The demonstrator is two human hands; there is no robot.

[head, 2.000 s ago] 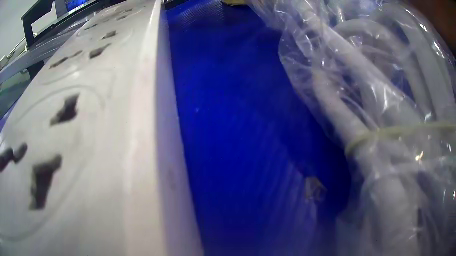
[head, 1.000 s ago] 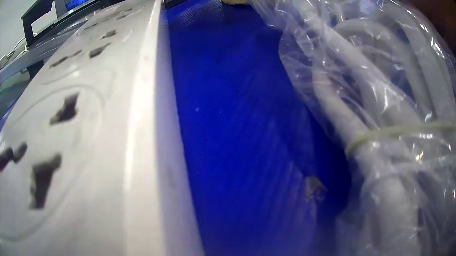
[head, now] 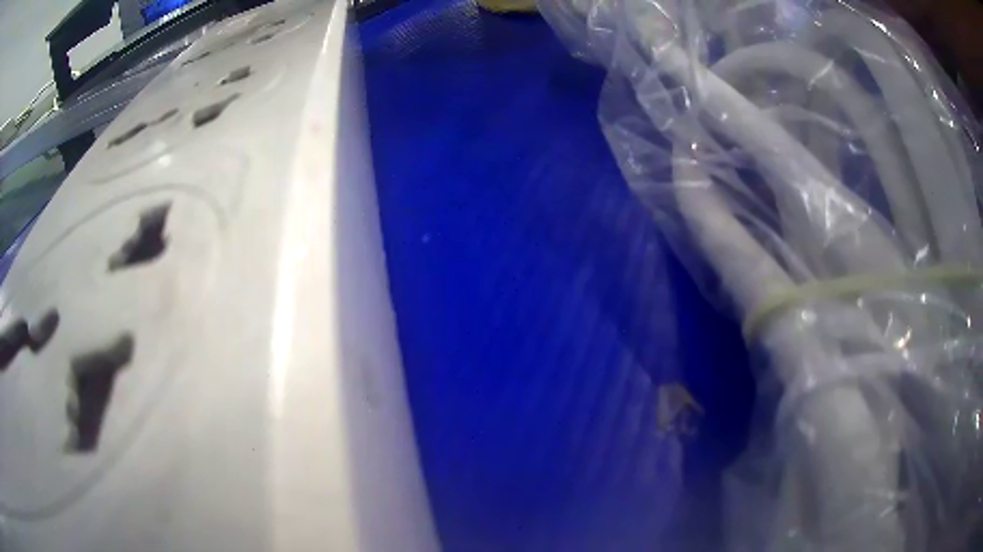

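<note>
A white power strip [head: 307, 323] with dark socket holes in round outlines fills the left side, very close to the camera, running from the bottom edge to the top. A white power cord [head: 733, 243] lies folded in a crinkled clear plastic bag [head: 636, 129] on the right. A pale yellow-green band [head: 862, 285] goes around the bagged cord. Strip and cord lie apart on a blue ribbed surface [head: 507, 291]. Neither my left hand nor my right hand can be made out.
A small whitish mark or scrap [head: 679, 410] shows on the blue surface. A yellow object [head: 507, 5], unclear, is cut off by the top edge. A dark frame [head: 63, 54] stands behind the strip at the upper left. A dark brownish blur, unclear, is in the top right corner.
The strip and cord have not moved. Only the light and shadows on the blue surface and the bag differ slightly.
</note>
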